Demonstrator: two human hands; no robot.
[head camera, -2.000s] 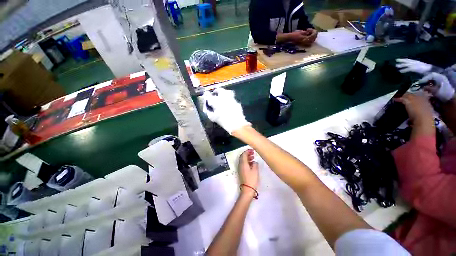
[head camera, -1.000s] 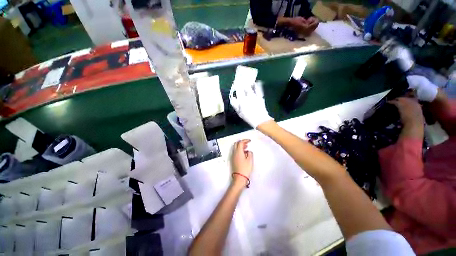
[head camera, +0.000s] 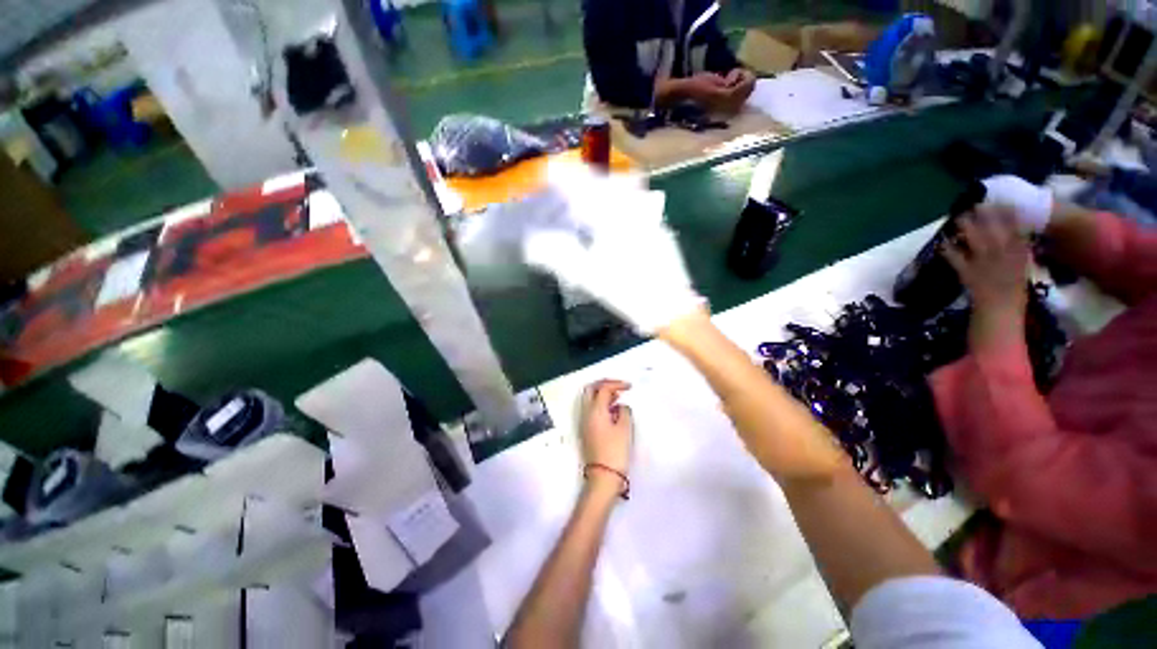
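My right hand (head camera: 622, 247), in a white knit glove, is stretched over the green conveyor belt (head camera: 831, 190). It is blurred, and I cannot tell whether it holds anything. A black retail box (head camera: 586, 317) stands on the belt below and behind the glove, partly hidden. Another black box (head camera: 761, 237) with a raised white flap stands further right on the belt. My left hand (head camera: 607, 429), bare with a thin red bracelet, rests on the white bench with its fingers loosely curled and seems empty.
Rows of open white-flapped boxes (head camera: 165, 558) fill the lower left. Grey bagged products (head camera: 231, 425) lie behind them. A pale upright post (head camera: 419, 266) stands between bench and belt. A heap of black cables (head camera: 875, 380) lies at right beside a worker in red-pink (head camera: 1078, 431). Another person sits opposite.
My gloved hand is more blurred and covers the nearer box's flap. My left hand stays on the bench. The neighbour's hands now hold a dark box nearer the cable heap. The view has shifted.
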